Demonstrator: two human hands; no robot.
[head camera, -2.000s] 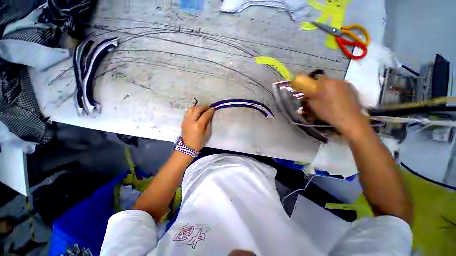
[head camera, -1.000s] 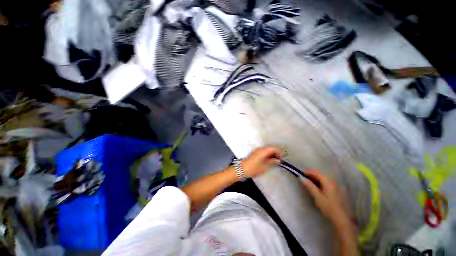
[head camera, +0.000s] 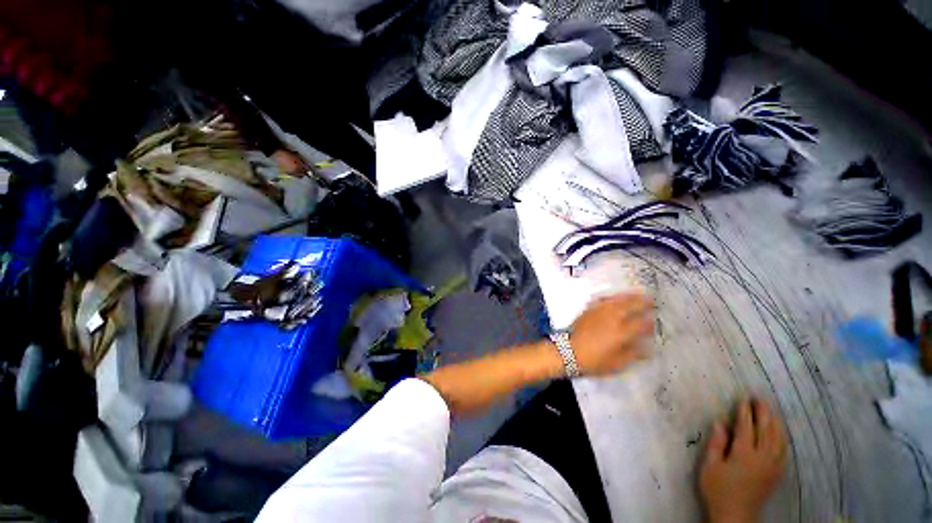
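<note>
Several narrow curved navy-and-white fabric pieces (head camera: 634, 237) lie overlapping near the left end of the pale table (head camera: 654, 439). My left hand (head camera: 613, 332) is on or just over the table, near the edge and close to these pieces. It is blurred, its fingers are bent, and whether it holds anything is hidden. My right hand (head camera: 744, 465) is at the lower right, over the table, with fingers apart and nothing visible in it.
Grey-black knit fabric and white cloth (head camera: 608, 123) heap at the table's far left end. Dark striped bundles (head camera: 731, 148) and a pale blue scrap (head camera: 874, 339) lie on the table. A blue bin (head camera: 266, 358) with scraps stands on the floor at left, beside other piled bundles.
The view has swung further left. The curved strip that was between both hands no longer shows there. The hands have moved apart. The scissors and yellow template have left the picture.
</note>
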